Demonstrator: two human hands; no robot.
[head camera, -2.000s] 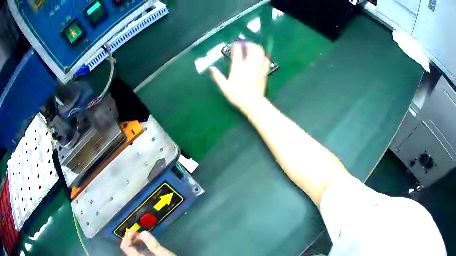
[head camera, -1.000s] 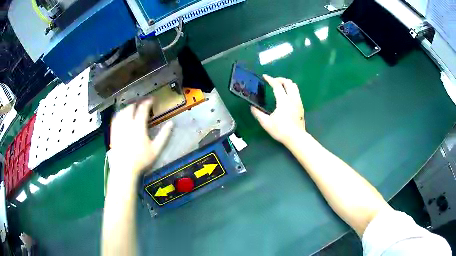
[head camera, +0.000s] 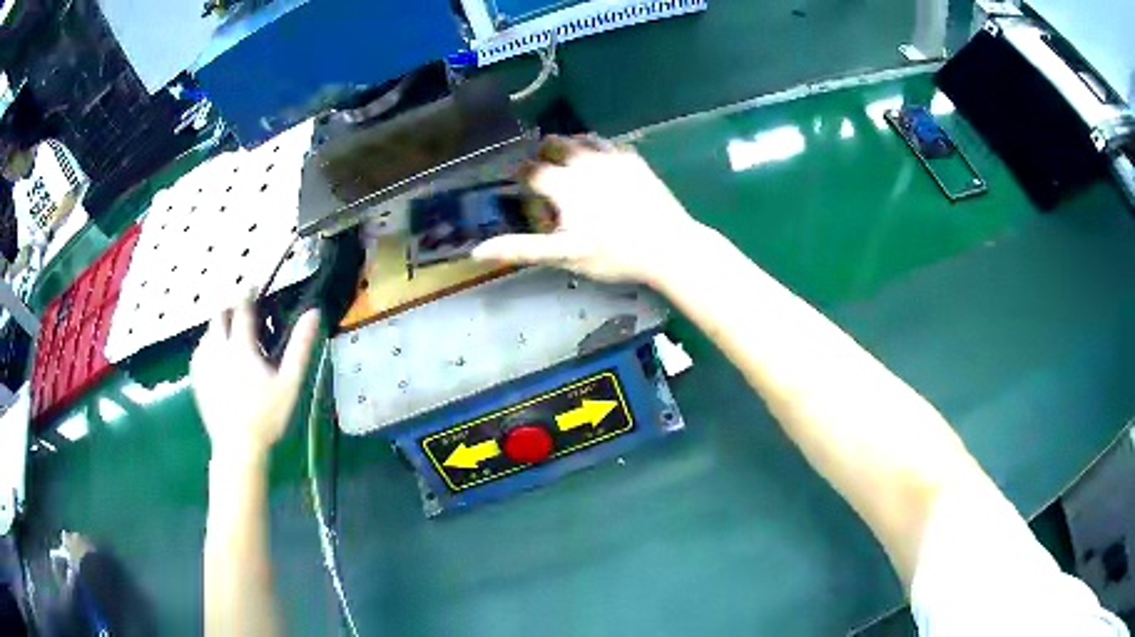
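My right hand (head camera: 604, 218) holds a dark phone unit (head camera: 463, 227) by its right end, over the orange-edged fixture (head camera: 392, 289) on the silver base plate (head camera: 498, 342). The unit lies nearly flat; whether it is fully seated cannot be told. The press head (head camera: 417, 156) is raised and tilted behind it. My left hand (head camera: 249, 380) is left of the press, thumb and fingers apart. A dark shape shows just beyond its fingers; whether the hand holds it is unclear.
A white perforated tray (head camera: 212, 237) and a red tray (head camera: 85, 324) lie left. The blue press base (head camera: 548, 448) has a red button (head camera: 529, 444). Another phone unit (head camera: 936, 152) lies right on the green surface, near a black pad (head camera: 1021, 118). A person (head camera: 47, 181) is far left.
My right hand has brought its phone unit left, from beside the press onto the fixture area. My left hand has moved off the fixture to the left. The view has shifted.
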